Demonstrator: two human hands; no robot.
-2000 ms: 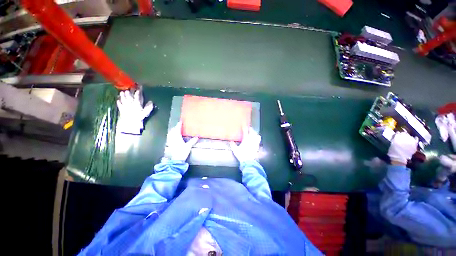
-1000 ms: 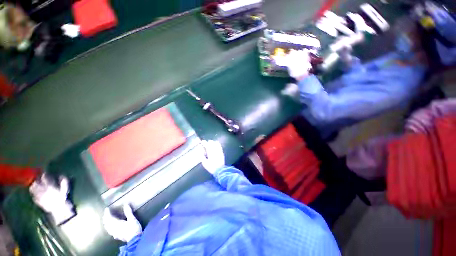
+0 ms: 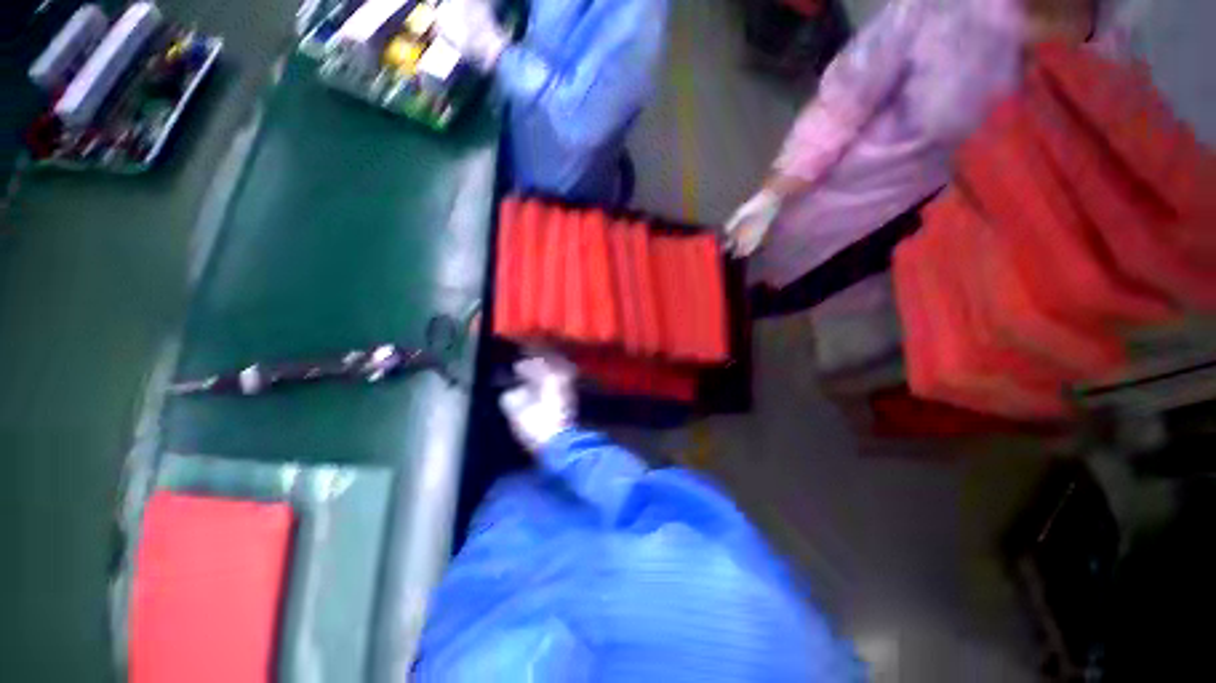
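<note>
My right hand, in a white glove, is at the near left corner of a black bin full of upright red foam pads. It is blurred, and I cannot tell whether it touches a pad. My left hand is out of the picture. A flat red pad lies on the grey-green mat at the lower left, cut off by the bottom edge. A dark electric screwdriver lies on the green bench beyond the mat, its tip towards the conveyor.
A neighbouring worker in blue has a gloved hand on a circuit board. Another board sits on the conveyor at the upper left. A person in pink stands beyond the bin, beside a large stack of red pads.
The view has turned right towards the bin. My right hand has moved from the mat's edge to the bin. My left hand has gone out of view. The pad still lies on the mat.
</note>
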